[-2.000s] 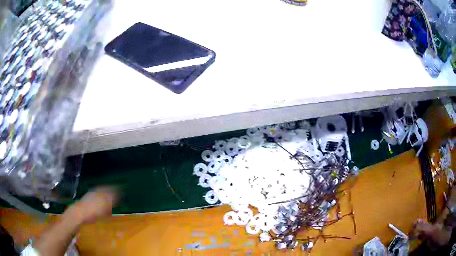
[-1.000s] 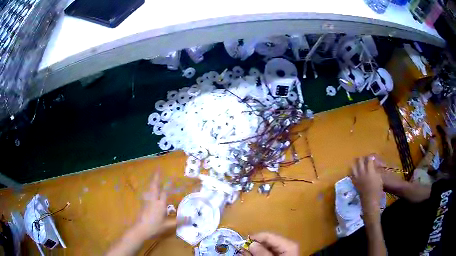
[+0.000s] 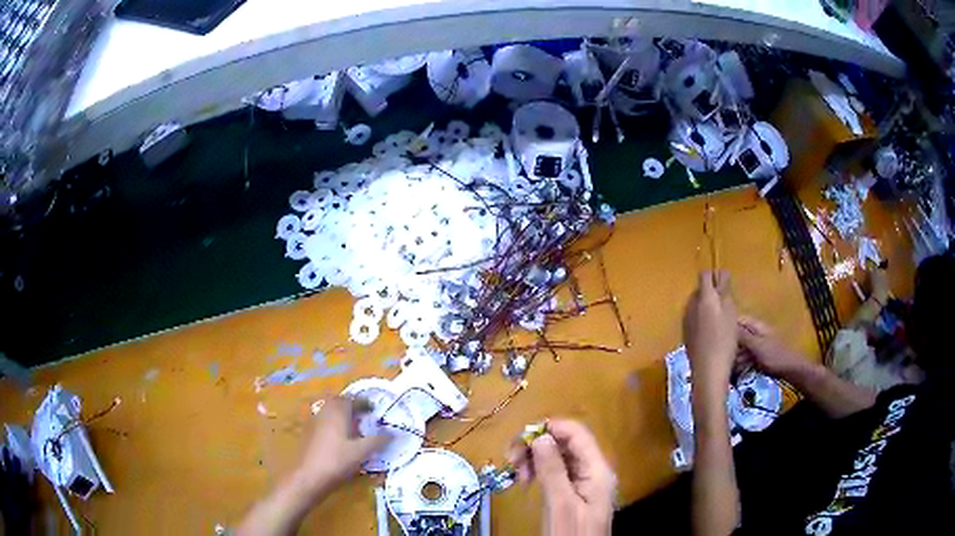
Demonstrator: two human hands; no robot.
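My left hand (image 3: 327,452) is at the left edge of a white round shell (image 3: 400,438), with thumb and fingers on it. A thin dark lead runs from the shell to the right. An open white round housing (image 3: 430,490) with a centre hole and dark inner parts lies just below, cut off by the bottom edge. My right hand (image 3: 571,471) pinches a small yellow-marked part (image 3: 535,431) at the housing's right. Thin wires lie between this part and the housing.
White rings (image 3: 367,225) lie heaped beside tangled wired motors (image 3: 524,272). More housings (image 3: 545,141) stand behind, under the shelf edge (image 3: 419,40). Another housing (image 3: 71,445) lies far left. At right, another person's hands (image 3: 712,314) work by a white housing (image 3: 754,403).
The view has moved down from the phone and shelf. Both my hands are now in view at the housings. The other person's hand has lifted a thin wire.
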